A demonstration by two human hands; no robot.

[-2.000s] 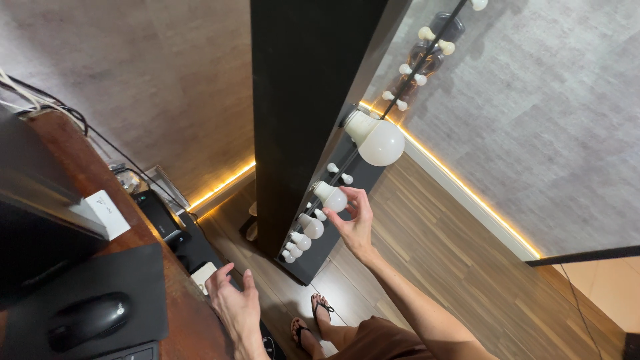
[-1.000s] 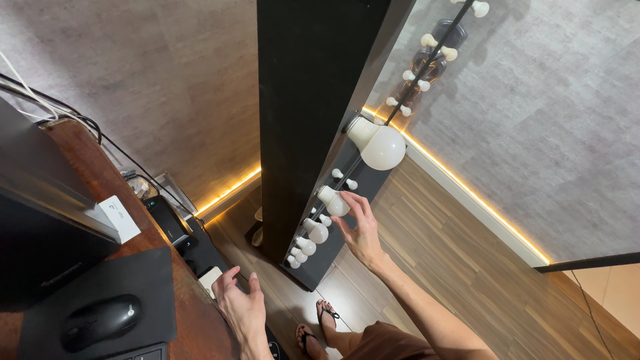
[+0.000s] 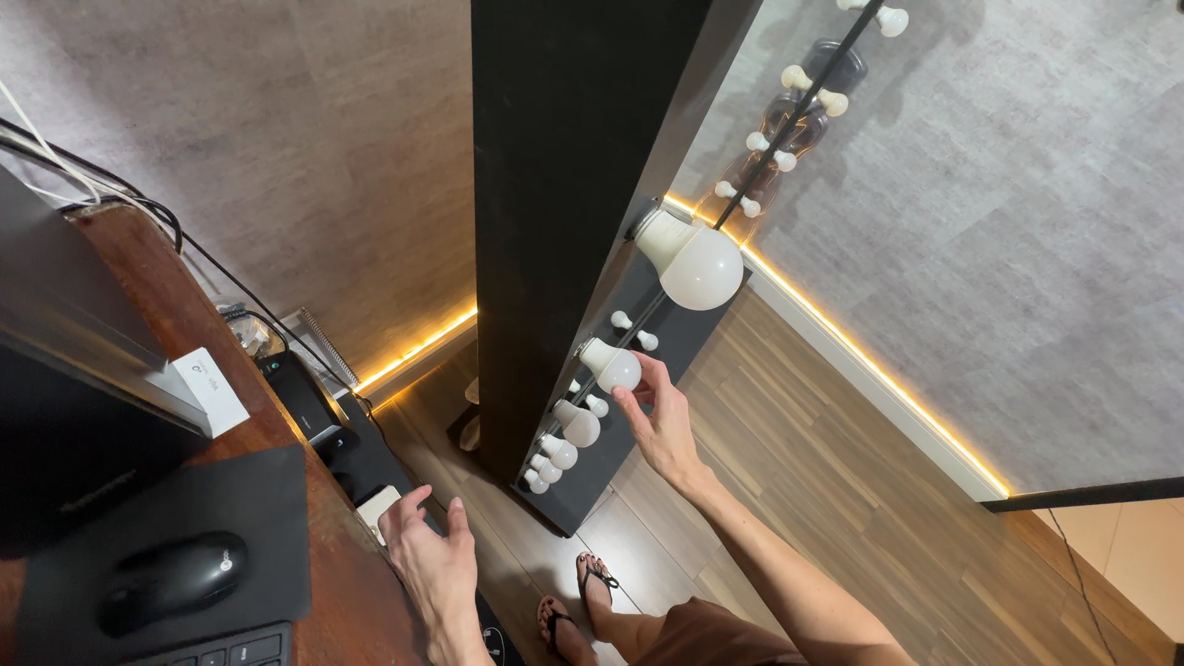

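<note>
On the edge of a tall black mirror frame (image 3: pixel 578 185) several white light bulbs sit in a row. My right hand (image 3: pixel 659 416) has its thumb and fingertips on the second bulb from the top (image 3: pixel 612 365), whose base is at the socket. Above it the top bulb (image 3: pixel 698 264) looks largest, its metal base partly showing. Below my fingers come another bulb (image 3: pixel 578 424) and smaller-looking ones (image 3: pixel 559 451). My left hand (image 3: pixel 433 555) is beside the wooden desk edge, fingers apart and curled, near a small white object (image 3: pixel 379 511); no grip on it shows.
At the left, the brown wooden desk (image 3: pixel 328 592) bears a black mouse (image 3: pixel 171 581) on a dark pad (image 3: pixel 277 490), a keyboard (image 3: pixel 245 647), a white card (image 3: pixel 211 390) and a monitor. Cables (image 3: pixel 139 194) run behind it. My feet in flip-flops (image 3: pixel 597 578) stand on the wood-look floor (image 3: pixel 814 435).
The fingers of my right hand have shifted slightly around the same bulb. My left hand stays by the desk edge, its fingers a little changed in pose.
</note>
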